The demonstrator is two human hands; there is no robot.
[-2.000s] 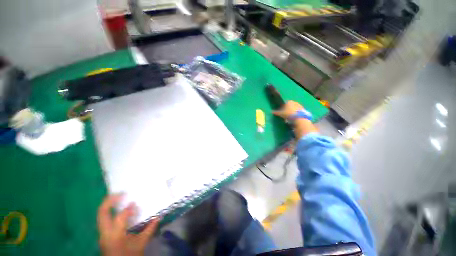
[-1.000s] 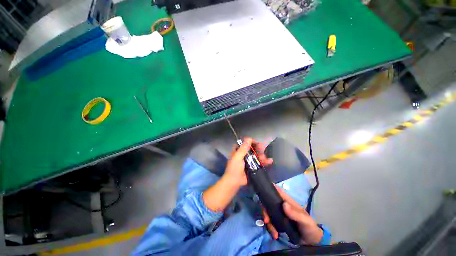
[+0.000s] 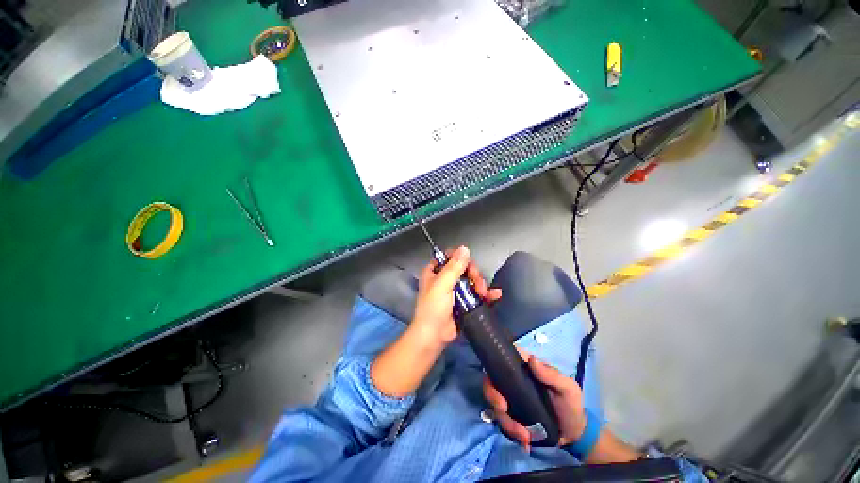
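Note:
A black electric screwdriver points up and left. My left hand grips its front end near the silver collar. My right hand is wrapped around its rear body. The thin bit reaches the near left corner of the silver metal enclosure, at its vented front edge; whether the tip touches a screw cannot be told. The enclosure lies flat on the green mat.
Tweezers and a yellow tape roll lie left. A paper cup stands on a white cloth, beside an amber tape roll. A yellow utility knife lies right. A black cord hangs at the right.
My right hand has come from the mat's right side with the screwdriver, and my left hand has left the enclosure for its front end. Since one second ago the bit has shifted slightly up-left.

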